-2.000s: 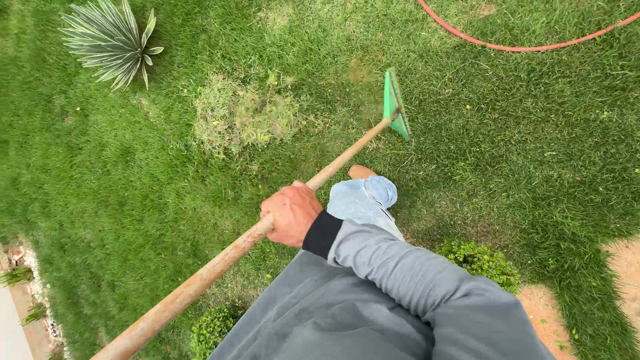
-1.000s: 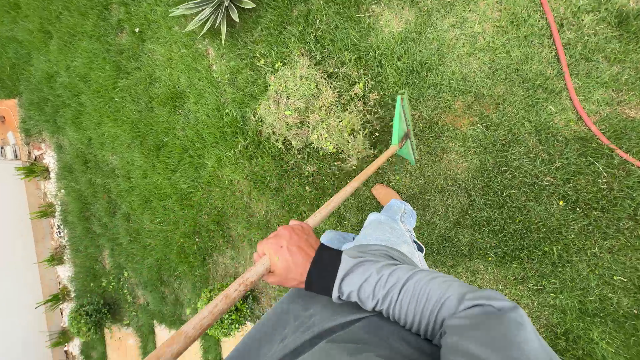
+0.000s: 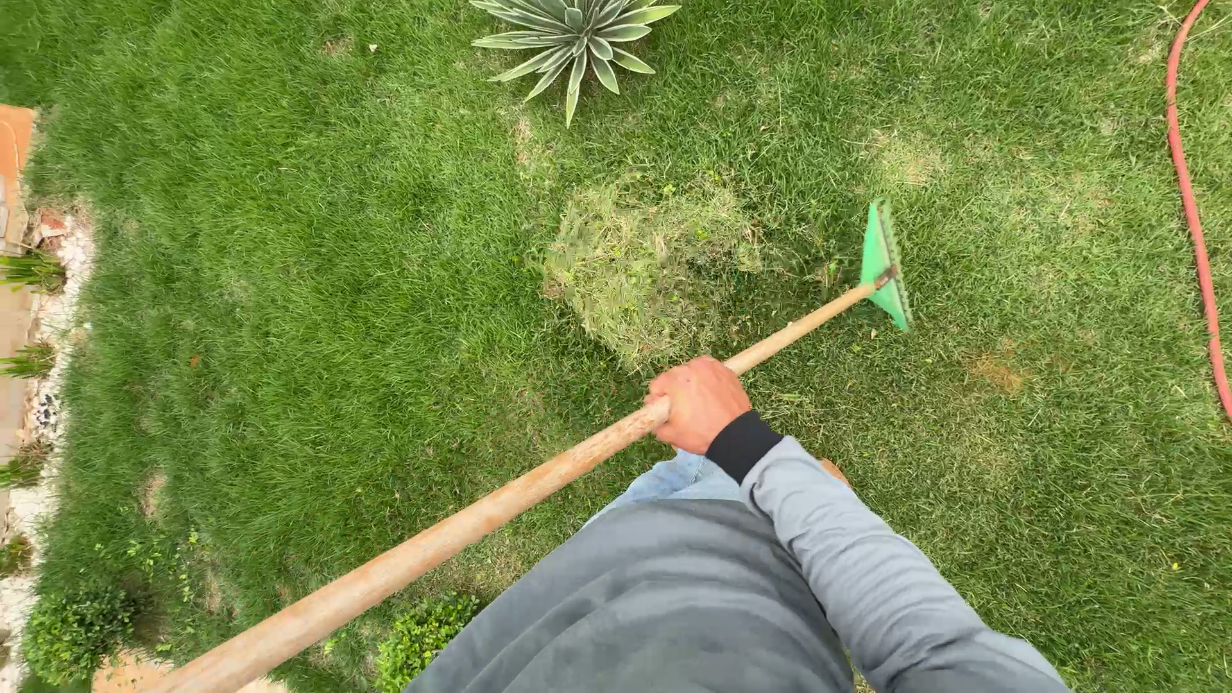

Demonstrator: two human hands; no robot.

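Observation:
My right hand [image 3: 703,402], its wrist in a black cuff, is wrapped around the wooden handle [image 3: 500,502] of a green rake [image 3: 883,265]. The handle slants from the lower left up to the rake head, which rests at or just over the grass, right of a pile of dry grass clippings [image 3: 640,269]. Between the pile and the rake head lie some loose clippings. My left hand is outside the view.
A spiky variegated plant [image 3: 577,34] grows at the top. A red hose [image 3: 1192,212] curves along the right side. White stones [image 3: 60,318] edge the lawn at left. Small bushes [image 3: 423,640] stand near the bottom, close to my body.
The view has shifted. The rake head stands farther from the clippings pile than one second ago. My right hand has stayed on the handle throughout.

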